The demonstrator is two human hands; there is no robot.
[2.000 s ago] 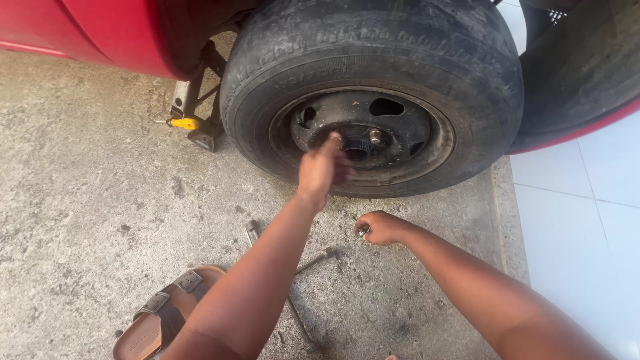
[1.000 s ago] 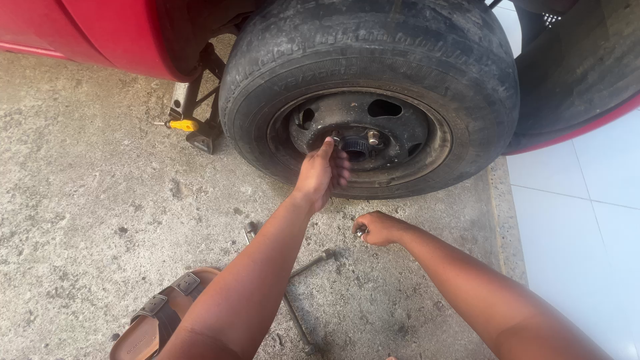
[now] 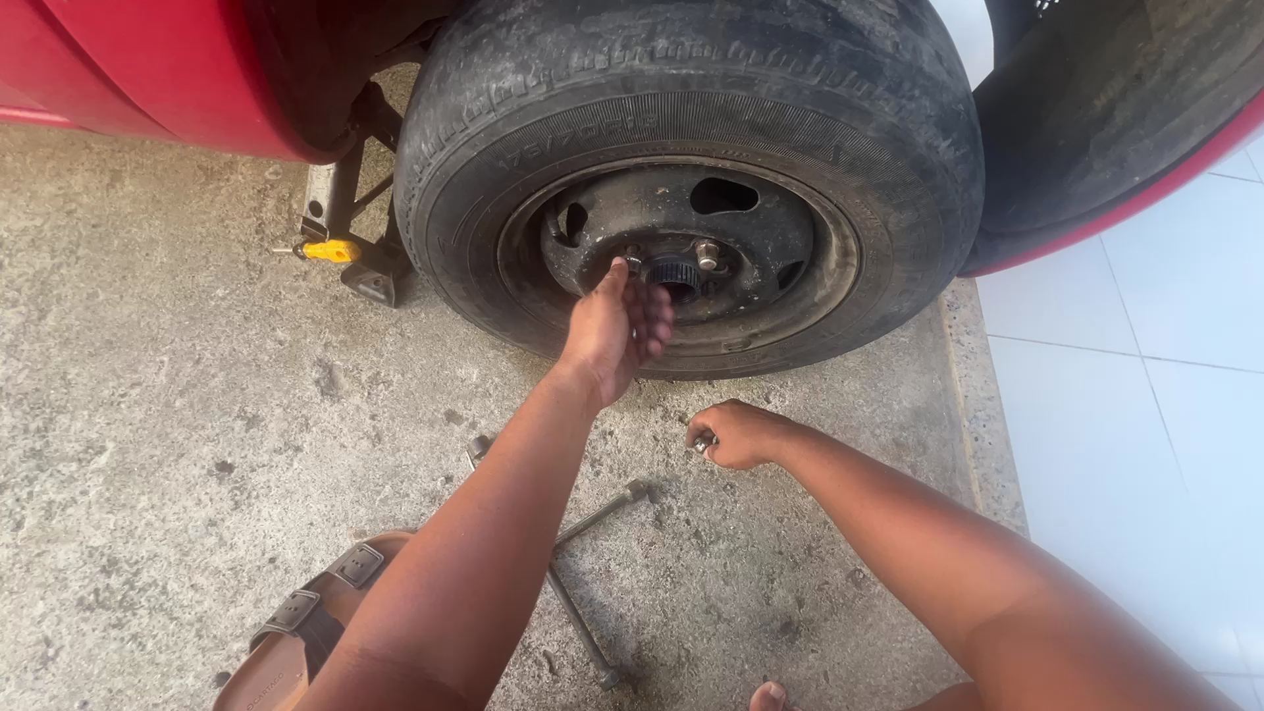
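A car wheel with a black steel rim and a worn tyre stands before me. My left hand is at the lower left of the hub, thumb and fingertips by a lug nut on its stud; the fingers are partly blurred. Another lug nut sits at the upper right of the hub's centre hole. My right hand is curled around small metal pieces, seemingly lug nuts, just above the concrete below the tyre. How many it holds is hidden.
A cross-shaped lug wrench lies on the concrete beneath my left forearm. A metal jack and a yellow-handled tool are left of the tyre. A brown sandal is at lower left, red bodywork above, white tiles at right.
My left hand stays by the same lug nut, its fingers shifting. My right hand keeps its place and its hold.
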